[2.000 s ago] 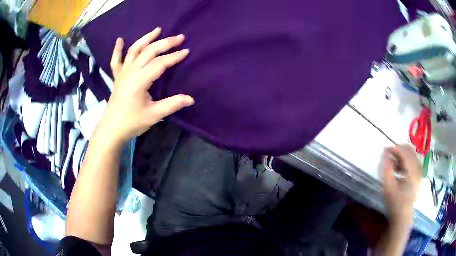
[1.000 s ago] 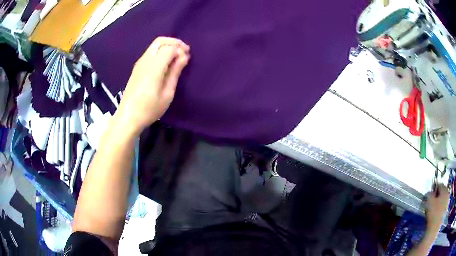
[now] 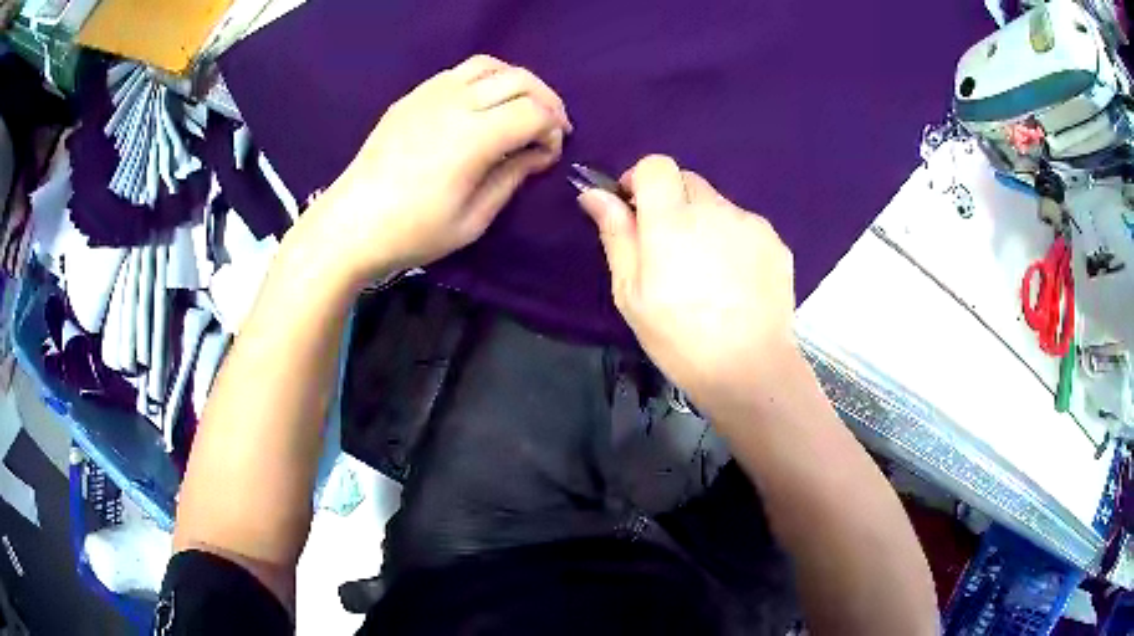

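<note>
A large dark purple garment panel (image 3: 746, 99) covers the table in front of me, its front edge hanging over my lap. My left hand (image 3: 454, 155) rests over the panel with thumb and fingertips pinched together near its middle; any cloth or thread between them is too small to make out. My right hand (image 3: 696, 255) holds small dark metal thread snips (image 3: 597, 180), their points towards my left fingertips, over the panel.
The white and blue sewing machine head (image 3: 1045, 87) is at the upper right. Red-handled scissors (image 3: 1051, 296) and a green-handled tool (image 3: 1066, 377) lie on the white machine table (image 3: 914, 304). White and purple pieces (image 3: 143, 298) fill a blue basket (image 3: 106, 435) at left.
My right hand has come from the far right of the table to the panel's middle, now with the snips. My left hand has moved right and slightly up, fingers pinched.
</note>
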